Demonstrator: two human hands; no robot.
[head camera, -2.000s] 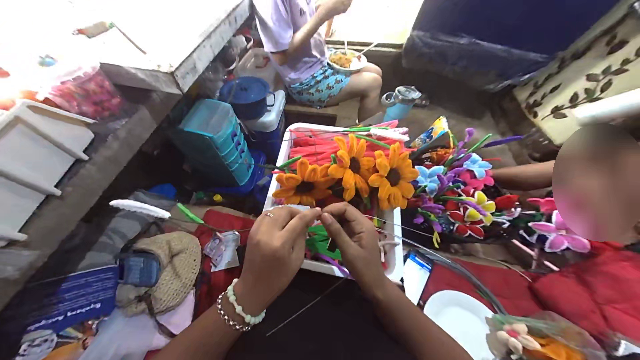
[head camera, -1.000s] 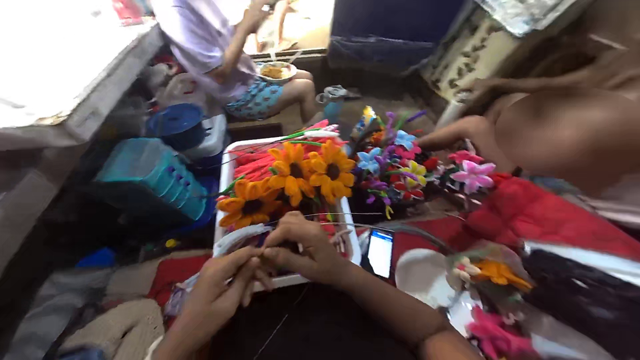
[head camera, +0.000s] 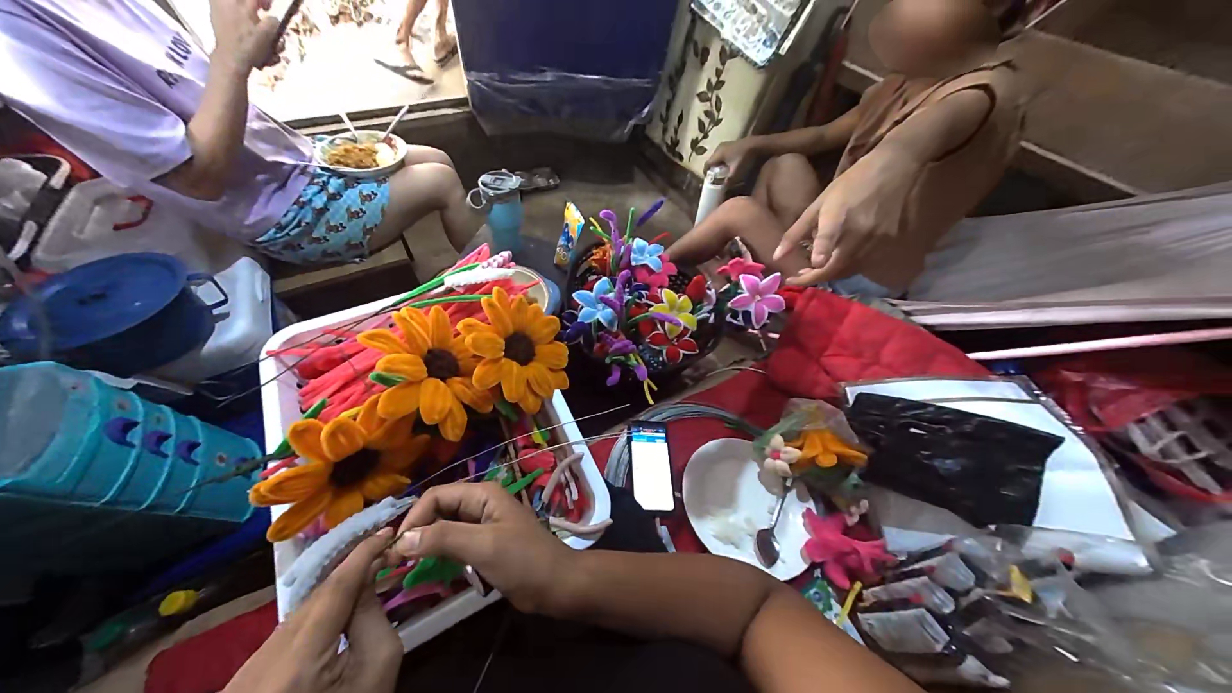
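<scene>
My left hand pinches a pale fuzzy pipe-cleaner piece over the near left side of a white plastic tray. My right hand meets its fingertips there; its thumb and index finger are closed on something small, seemingly a thin wire. Thin wires run from the fingers up to the right. Orange pipe-cleaner sunflowers lie in the tray beyond my hands, above bundled pink pipe cleaners. Green pieces lie under my right hand.
A basket of colourful pipe-cleaner flowers stands beyond the tray. At right are a phone, a white plate with a spoon, and plastic bags. Teal drawers stand left. One person holds a bowl; another person's hand extends near the basket.
The view has swung to the right. My hands stay close together over the tray's near side. The person at right now has an arm stretched toward the flower basket.
</scene>
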